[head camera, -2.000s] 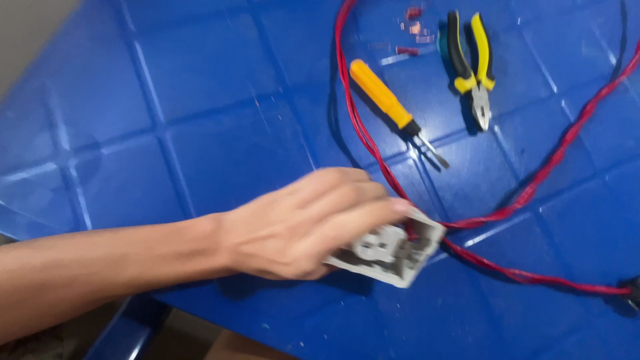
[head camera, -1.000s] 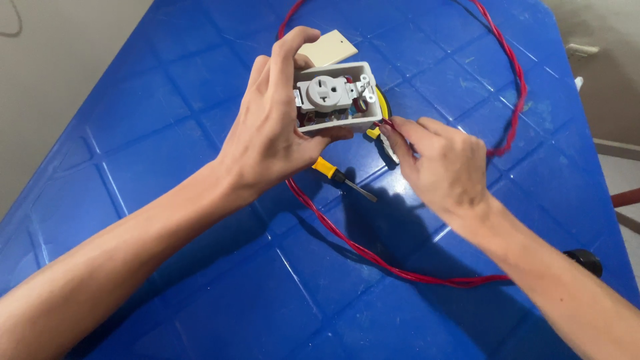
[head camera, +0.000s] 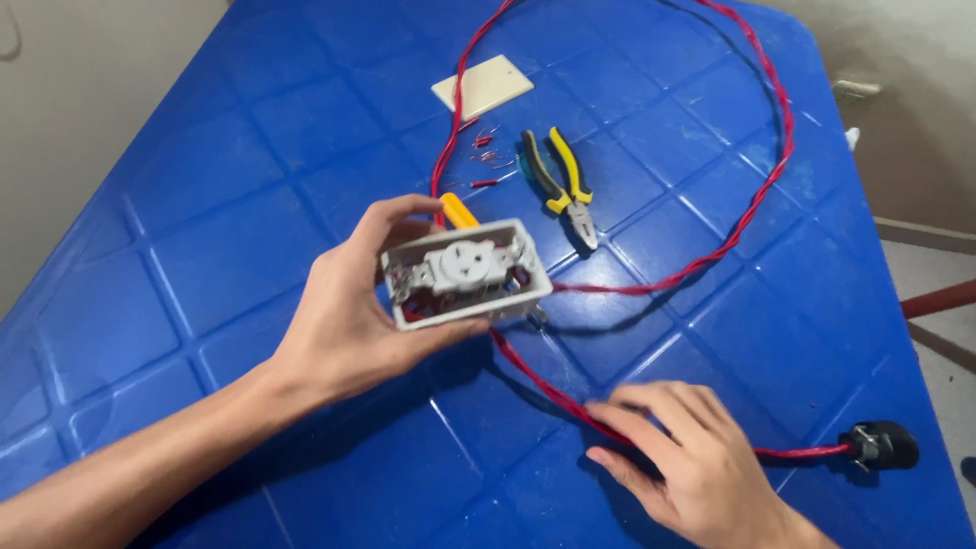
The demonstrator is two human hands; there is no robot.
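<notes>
My left hand [head camera: 347,305] grips a white plastic outlet box [head camera: 526,301] by its left end and lower side. Inside the box sits a white electrical socket [head camera: 465,263] with metal mounting tabs at both ends. A twisted red wire [head camera: 633,290] runs from the box's right side. Another stretch of twisted red wire [head camera: 534,375] comes out below the box toward a black plug [head camera: 884,444] at the right. Over this lower wire is my right hand [head camera: 679,450], thumb and fingers apart; whether it touches the wire is unclear.
Combination pliers [head camera: 572,191] with yellow and black handles lie beyond the box. A screwdriver's orange handle [head camera: 459,211] shows behind it. Red wire scraps [head camera: 483,142] and a cream cover plate [head camera: 488,84] lie farther back on the blue plastic table [head camera: 229,252].
Since one second ago, my right hand has left the box's right end and moved down to the lower wire. My left hand still holds the box, now tilted differently.
</notes>
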